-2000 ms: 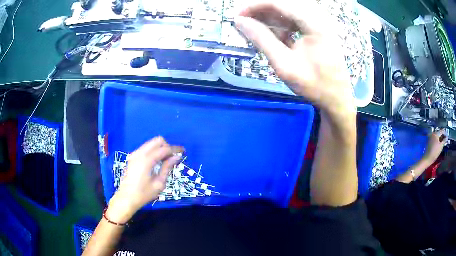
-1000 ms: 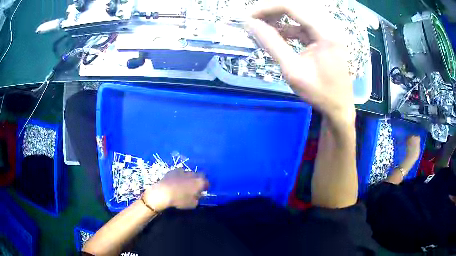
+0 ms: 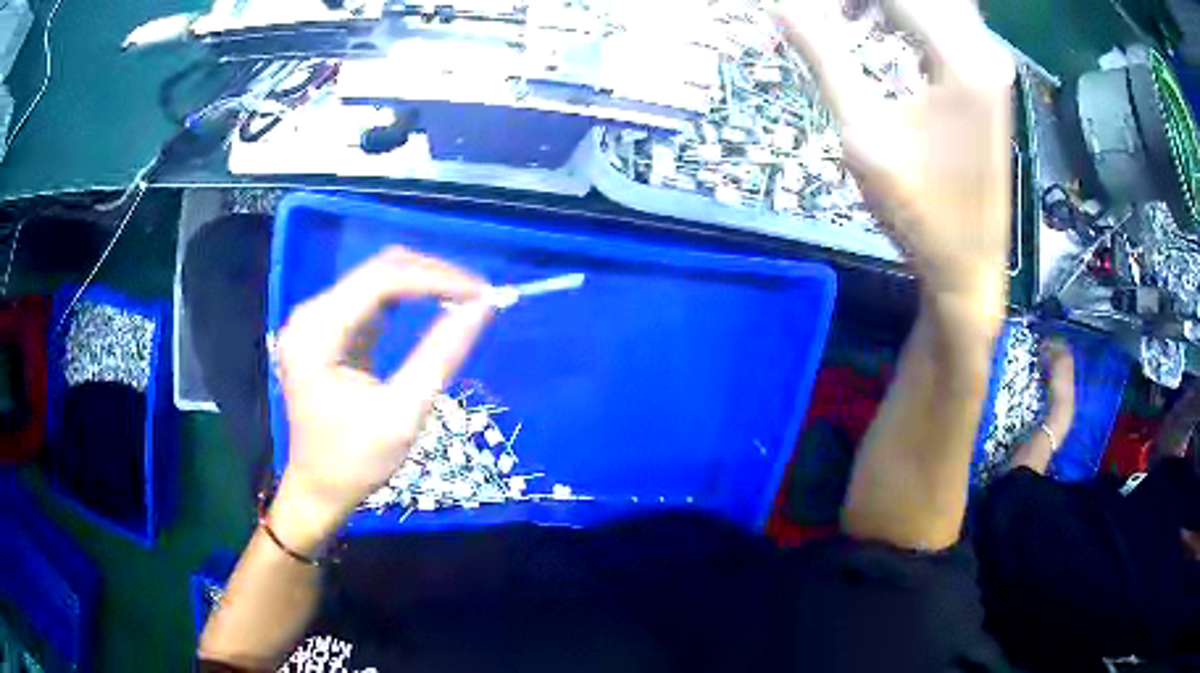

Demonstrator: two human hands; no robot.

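Note:
My left hand [image 3: 369,368] is raised over the left part of the blue bin [image 3: 658,368]. Its thumb and fingertips pinch a small white stemmed part [image 3: 542,287], whose thin end points right. A loose pile of similar stemmed parts [image 3: 461,460] lies in the bin's lower left, partly behind my left hand. My right hand [image 3: 921,145] is blurred over the clear parts tray [image 3: 737,210], which holds a dense heap of pale parts [image 3: 776,145]. Its fingertips are near the top edge, and I cannot tell whether they hold anything.
The metal fixture [image 3: 526,79] stretches across the bench beyond the bin, washed out by glare. Cables [image 3: 270,99] lie at its left. Side blue bins with pale parts stand at left [image 3: 112,348] and right [image 3: 1092,394]. Another person's hand [image 3: 1057,388] is at the right bin.
My left hand has risen from the pile towards the bin's far side, now with a stemmed part at its fingertips. My right hand has moved right over the tray. The other person's hand has shifted slightly left.

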